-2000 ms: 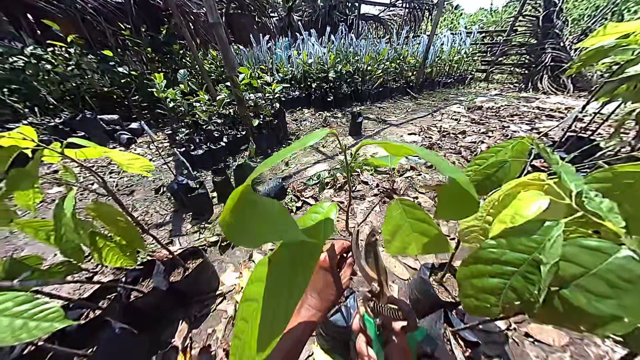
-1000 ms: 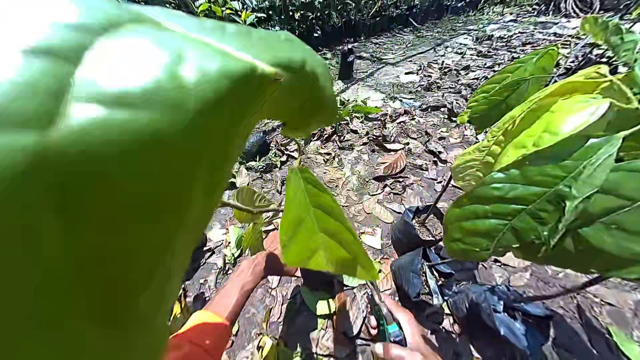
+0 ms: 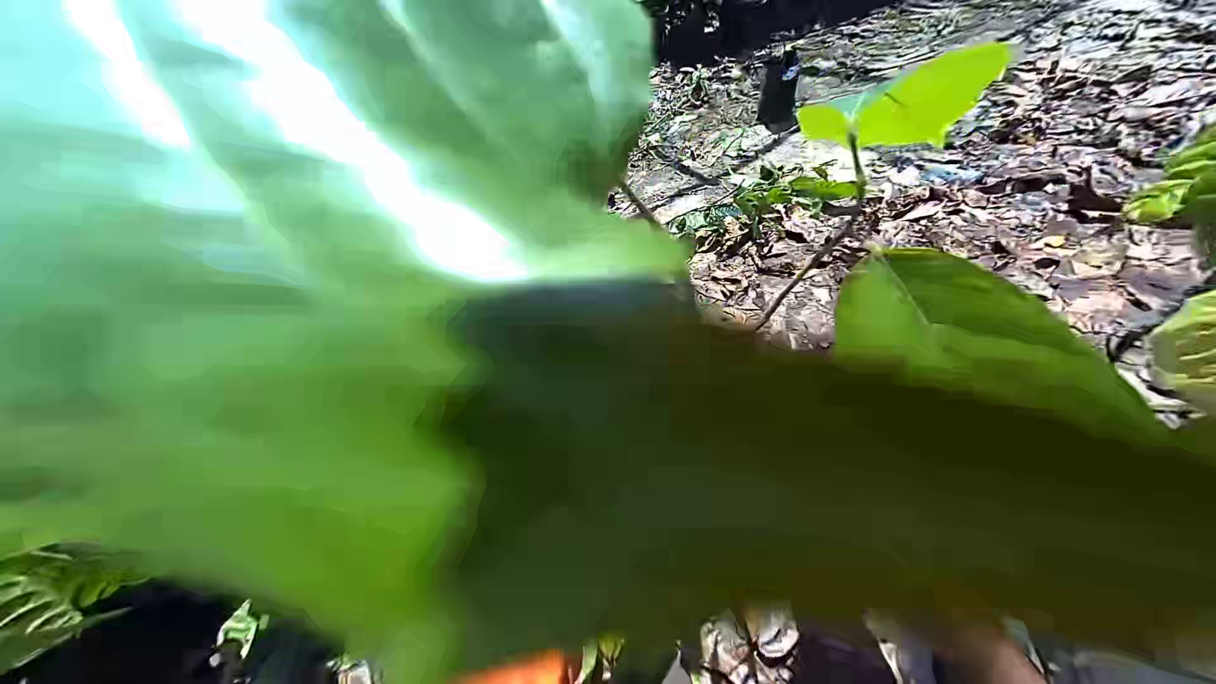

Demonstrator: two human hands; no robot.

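A large blurred green leaf (image 3: 237, 399) fills the left and middle of the view, very close to the camera. A dark shaded leaf (image 3: 807, 494) spans the lower right and covers most of the work area. Below it, at the bottom edge, an orange sleeve (image 3: 521, 669) shows, but my left hand itself is hidden. A blurred bit of skin, seemingly my right hand (image 3: 988, 655), shows at the bottom right; its fingers and anything in them are hidden. A thin stem (image 3: 807, 266) bears a small bright leaf (image 3: 921, 100) on top, with a broader green leaf (image 3: 978, 313) beside it.
Dry fallen leaves (image 3: 1073, 228) cover the ground at the right. A black plant bag (image 3: 779, 90) stands farther back near low green plants (image 3: 760, 199). More foliage reaches in at the right edge and the lower left (image 3: 57, 589).
Leaves now cover the area where both hands showed earlier. The pruning shears seen in my right hand two seconds ago are now hidden. The view has shifted.
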